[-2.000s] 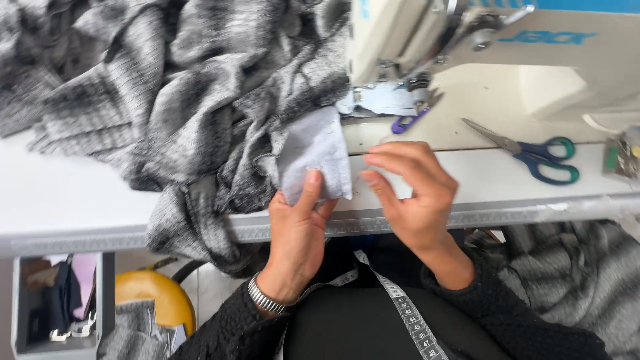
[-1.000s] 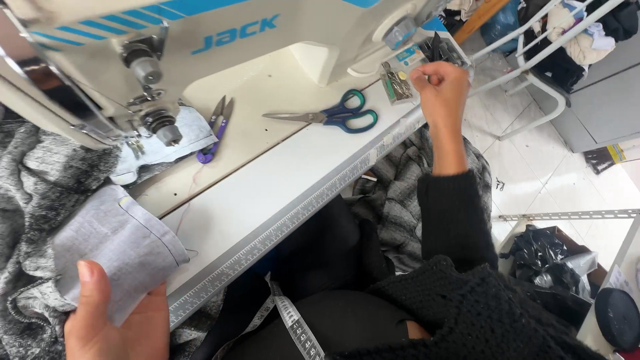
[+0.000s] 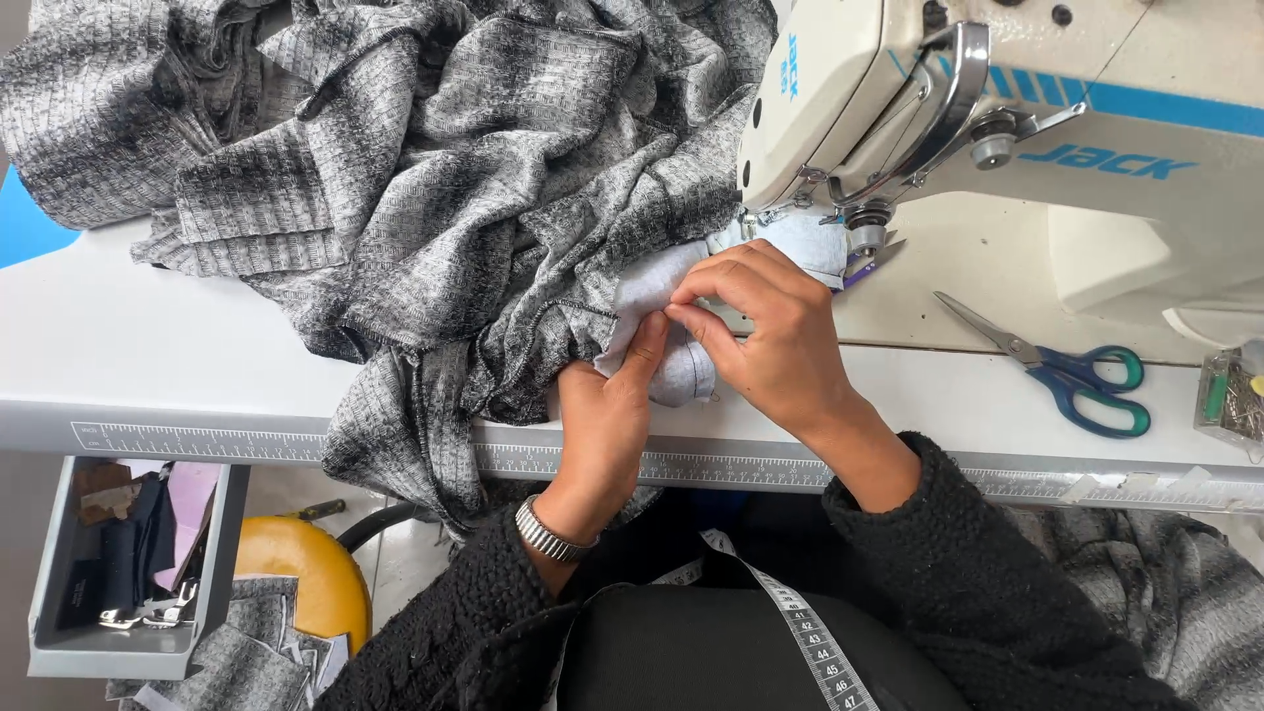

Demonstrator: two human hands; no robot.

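Observation:
My left hand (image 3: pixel 607 425) holds a light grey fabric piece (image 3: pixel 657 281) between thumb and fingers, at the edge of a heap of grey-black knit fabric (image 3: pixel 474 178). My right hand (image 3: pixel 775 341) pinches at the same piece, thumb and index finger together near my left thumb; whether a pin or thread is between them is too small to tell. Dark stitching runs along the piece's lower part. Just beyond my right hand, another light piece (image 3: pixel 815 247) lies under the head of the sewing machine (image 3: pixel 1126 109). Purple-handled snips (image 3: pixel 864 269) lie beside it, partly hidden.
Blue-green-handled scissors (image 3: pixel 1047 365) lie right of my hands, and a clear box of pins (image 3: pixel 1234 405) stands at the far right. A ruler strip (image 3: pixel 731 471) lines the table's front edge. Below are an open drawer (image 3: pixel 138 662), a yellow stool (image 3: pixel 306 563) and more knit fabric (image 3: pixel 1165 583).
My right hand has moved from beside the pin box back to the light fabric in my left hand. The view has swung back left from the pin box side.

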